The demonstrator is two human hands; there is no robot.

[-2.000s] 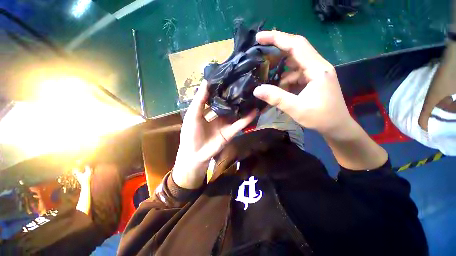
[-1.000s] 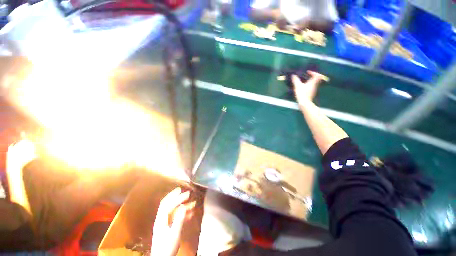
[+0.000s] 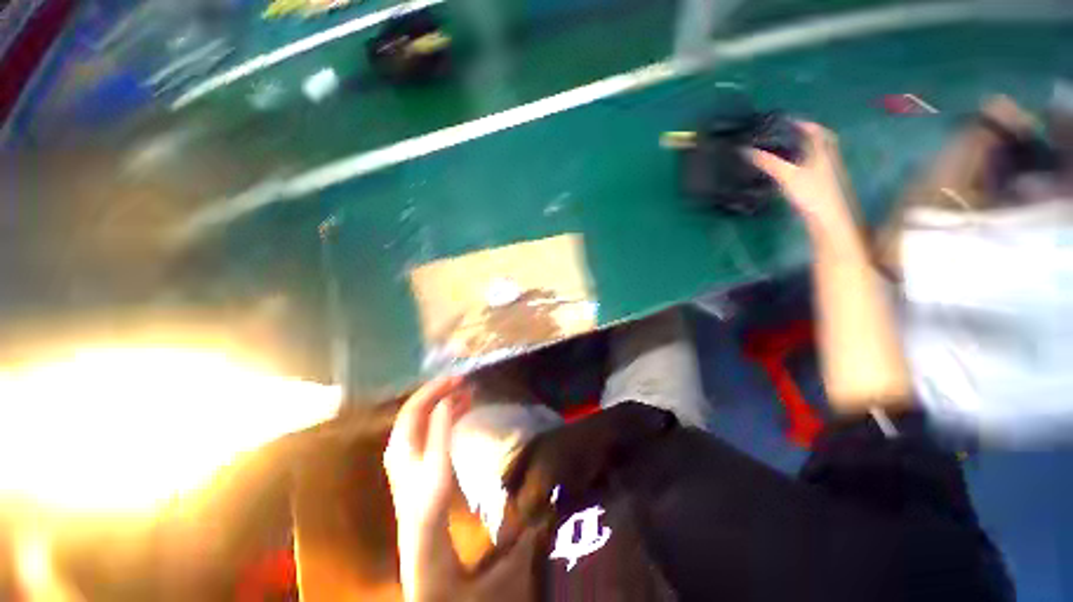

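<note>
A black spiky part (image 3: 724, 165) lies on the green bench at the right, blurred, with a pale bit at its left side. My right hand (image 3: 812, 176) reaches out to it, thumb and fingers closed around its right side. My left hand (image 3: 426, 453) is low at the bench's front edge, fingers loosely curled, with nothing visible in it. The cardboard mat (image 3: 553, 261) lies between the hands, with dark stains and a small white dish (image 3: 504, 291) on it.
Another black part (image 3: 410, 49) lies beyond the white strip at the back. A carton (image 3: 335, 506) stands beside my lap. Glaring light (image 3: 141, 429) covers the left. Another person's white clothing (image 3: 994, 318) is close at the right, near a red stool (image 3: 788, 376).
My right hand has left the black part beyond the white strip and moved right and nearer, onto another black part on the bench. My left hand stays low by the edge. The view has turned.
</note>
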